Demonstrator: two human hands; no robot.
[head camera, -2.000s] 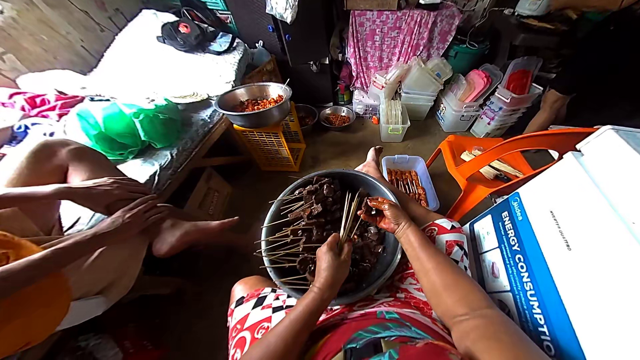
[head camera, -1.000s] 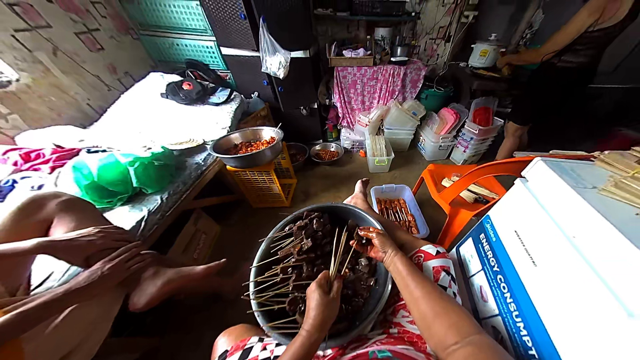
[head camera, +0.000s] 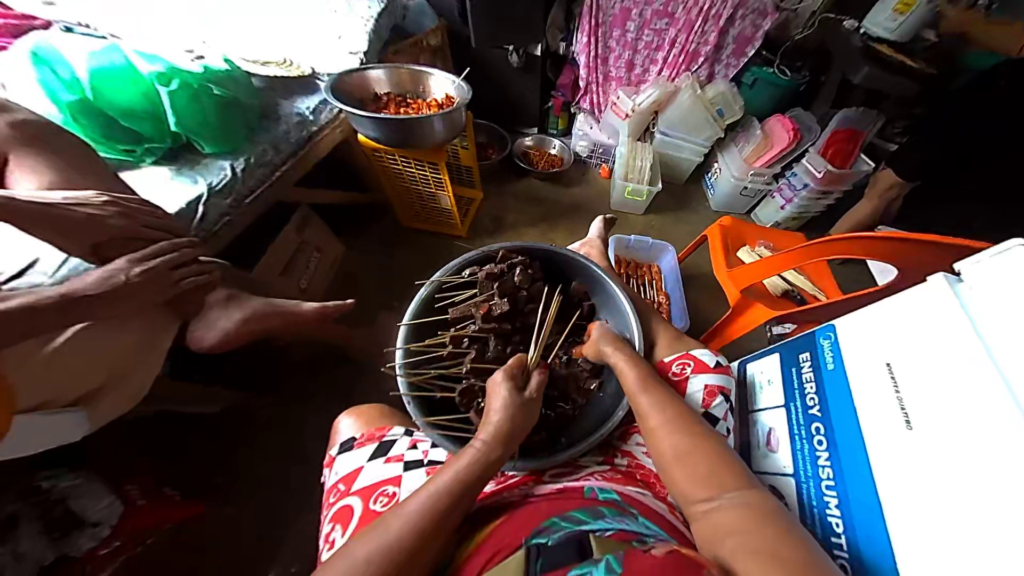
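Note:
A large metal basin (head camera: 410, 320) rests on my lap, filled with dark marinated meat pieces (head camera: 572, 392). Many skewered pieces (head camera: 488, 304) lie along its left side, their bamboo sticks pointing left over the rim. My left hand (head camera: 512, 396) is closed around a bundle of bamboo skewers (head camera: 546, 324) that stands up above the meat. Just right of it, my right hand (head camera: 600, 344) is down at the meat, its fingertips partly hidden; a single stick slants between the two hands. Whether the right fingers grip a piece is unclear.
A plastic tub (head camera: 680, 280) of reddish skewers sits beyond my right leg. An orange chair (head camera: 720, 280) and a white appliance (head camera: 920, 400) stand at right. A metal bowl (head camera: 400, 128) of red food tops a yellow crate (head camera: 416, 184). Another person's hands (head camera: 152, 256) rest at left.
The view has tilted down and closer. My left hand keeps hold of the skewer bundle, while my right hand has lowered from beside the stick tips toward the meat.

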